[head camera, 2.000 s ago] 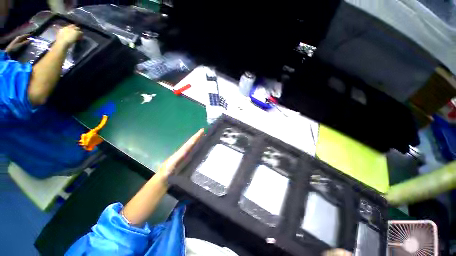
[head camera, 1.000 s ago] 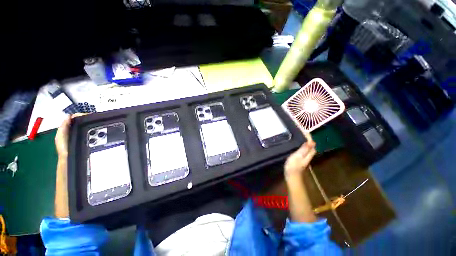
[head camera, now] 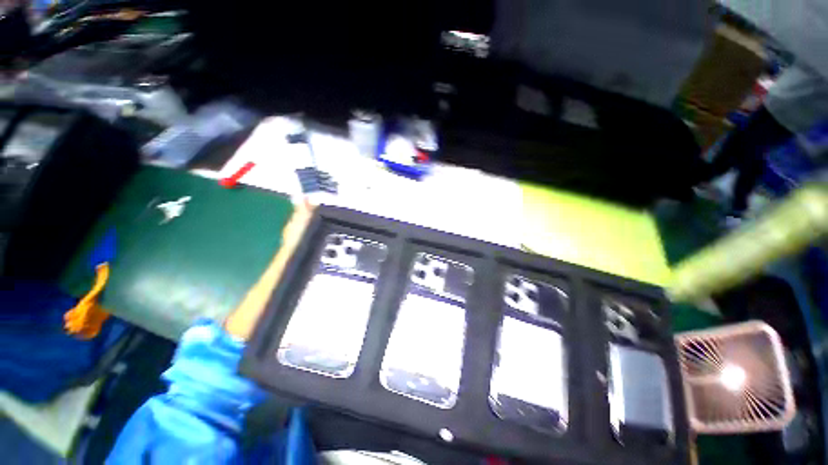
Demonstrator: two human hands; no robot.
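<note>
A long black foam tray (head camera: 390,281) lies in front of me, tilted down to the right. It holds several phone-shaped pieces with dark ends, triple-lens corners and pale centres, such as the one at the left (head camera: 329,313) and the one at the right (head camera: 639,386). My left hand (head camera: 295,227) is at the tray's left end, its fingers along the far left corner, and grips that edge. My right hand is not visible; the tray's right end reaches toward the bottom of the picture. The picture is blurred.
A pink-white fan (head camera: 734,377) stands right of the tray. Beyond are white paper (head camera: 454,202), a yellow-green sheet (head camera: 590,232), a blue holder (head camera: 404,163) and a white bottle (head camera: 365,134). The green mat (head camera: 204,259) bears a small white piece (head camera: 172,208). A yellow-green column (head camera: 758,245) is at right.
The view has swung left, so the tray and fan appear further right and lower. The tray's slant has changed. My right hand has gone out of view, while my left hand stays on the tray.
</note>
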